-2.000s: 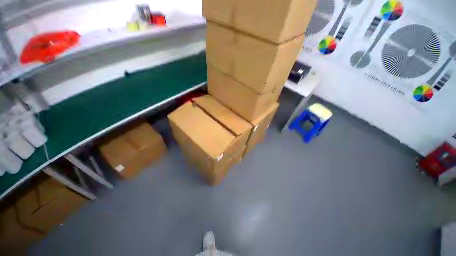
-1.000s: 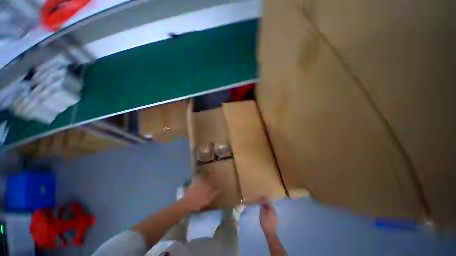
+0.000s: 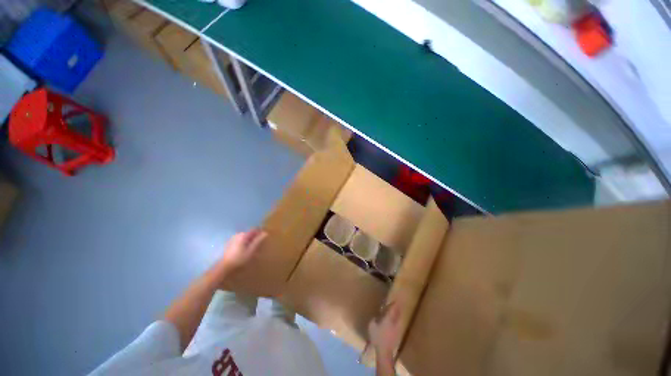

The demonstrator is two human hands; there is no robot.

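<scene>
A large brown carton (image 3: 313, 283) stands in front of me with its flaps partly open. Through the gap between flaps, several cream housings (image 3: 364, 246) show in a row, open ends up. My left hand (image 3: 244, 248) grips the edge of the left flap, which is folded outward. My right hand (image 3: 385, 330) is at the right flap near the carton's near right corner; it is blurred, and its fingers lie on the flap.
A stack of closed cartons (image 3: 559, 286) stands close on the right. A green-topped bench (image 3: 412, 103) runs behind, with cartons under it. A red stool (image 3: 59, 128) and a blue crate-like object (image 3: 55, 50) are at the left.
The view has turned. The left and right flaps now stand opened outward, and more housings show between the flaps. My left hand has moved onto the left flap, my right hand onto the right flap.
</scene>
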